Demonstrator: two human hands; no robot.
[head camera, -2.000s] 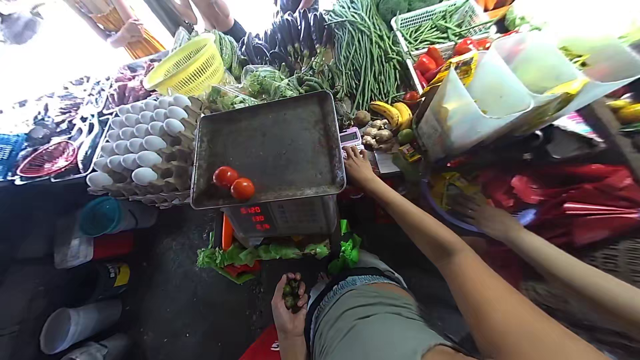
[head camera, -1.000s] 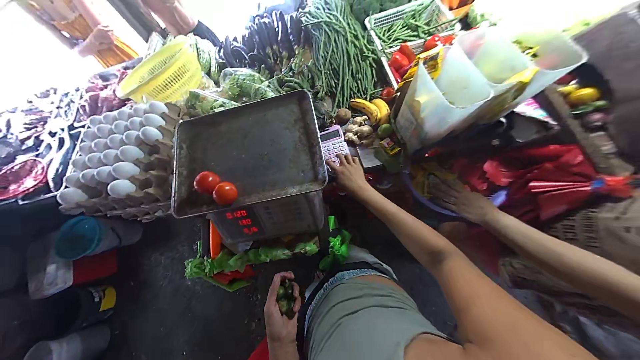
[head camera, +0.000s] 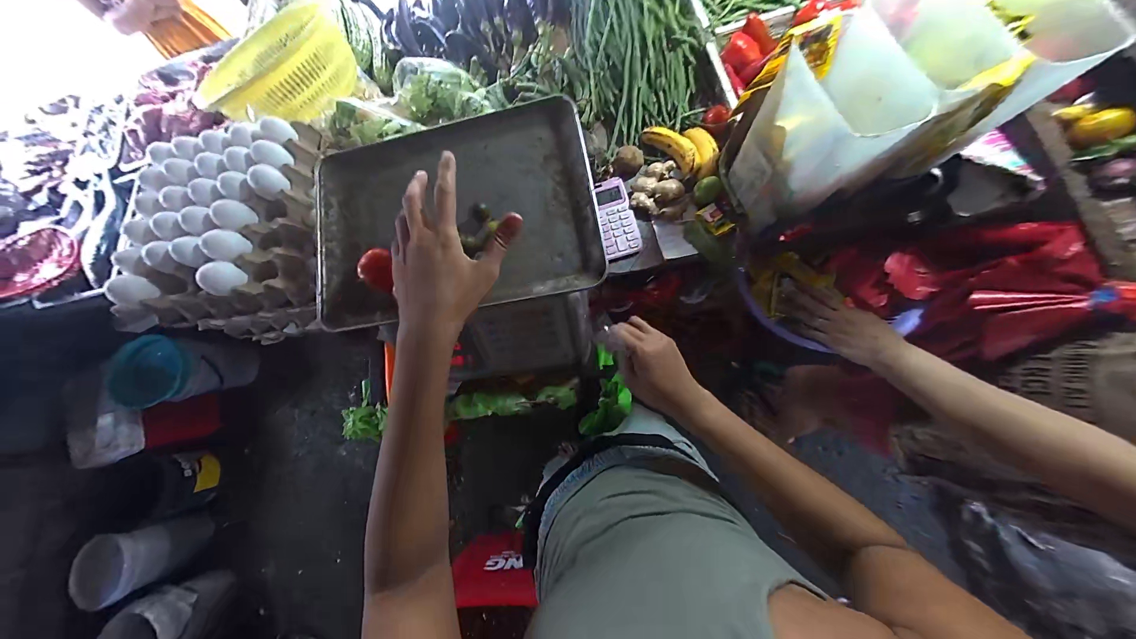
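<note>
My left hand (head camera: 444, 253) is over the metal tray of a weighing scale (head camera: 541, 177), fingers spread and holding nothing. Small green fruits (head camera: 477, 229), partly behind the hand, are on the tray. A red tomato (head camera: 376, 269) sits at the tray's near left, beside my wrist. My right hand (head camera: 652, 359) is below the tray's right corner, its fingers pinched on a thin, translucent piece, seemingly plastic, beside bright green plastic bags (head camera: 609, 399). Up and to its left, a pink calculator (head camera: 617, 220) lies right of the tray.
Egg trays (head camera: 284, 257) stand left of the scale, under a yellow basket (head camera: 280, 67). Long beans (head camera: 630, 71), bananas (head camera: 679, 151) and ginger (head camera: 658, 188) lie behind. Another person's hand (head camera: 825, 319) reaches into a purple basin at right. Buckets (head camera: 133, 559) stand on the floor at lower left.
My left hand has moved up from beside my lap to over the tray and let go of the green fruits. My right hand has left the calculator and come down towards the green bags.
</note>
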